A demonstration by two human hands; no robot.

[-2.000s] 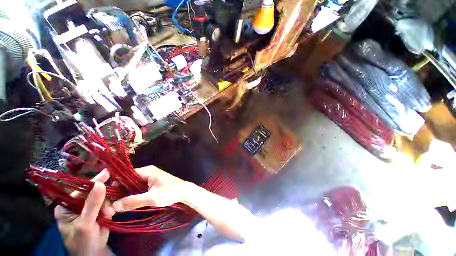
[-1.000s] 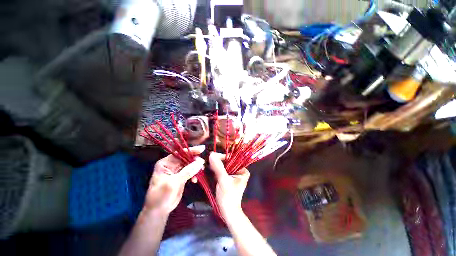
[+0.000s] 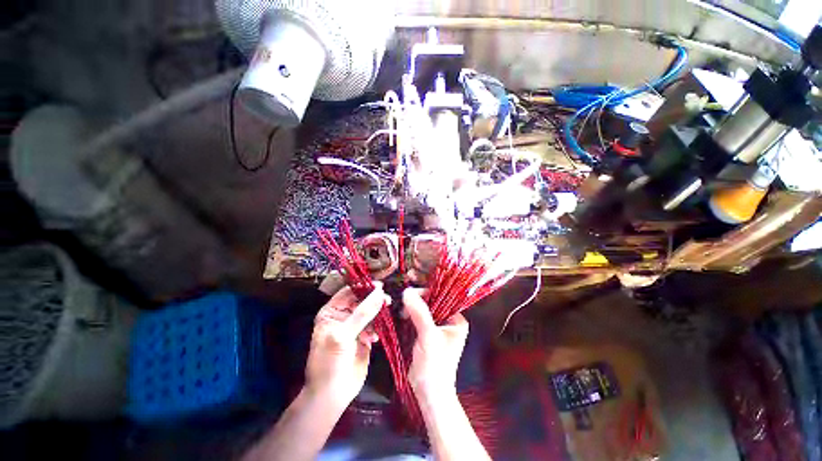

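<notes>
My left hand (image 3: 342, 347) holds a thin fanned bunch of red wires (image 3: 355, 261) between thumb and fingers, tips pointing up and left. My right hand (image 3: 437, 347) holds a thicker fanned bunch of red wires (image 3: 455, 286), whose tips look whitish in the glare. A single red wire (image 3: 401, 236) stands upright between the two bunches, near the front of the glare-lit whitish machine (image 3: 442, 167). Two round pale rings sit at the bench edge just beyond my hands, the left ring (image 3: 377, 255) open in its middle. Whether the single wire touches the machine is unclear.
Small grey metal bits (image 3: 311, 212) lie on the bench's left. A white fan (image 3: 284, 67) stands behind. A blue perforated stool or crate (image 3: 185, 356) is lower left, beside a pale bucket (image 3: 68, 333). A black-silver cylinder (image 3: 753, 117) and an orange knob (image 3: 739, 200) are right. Cardboard (image 3: 590, 437) holds a dark object.
The view has swung round to face the bench. My hands have come from low left to in front of the machine, and the red wires are now split into two upright fans.
</notes>
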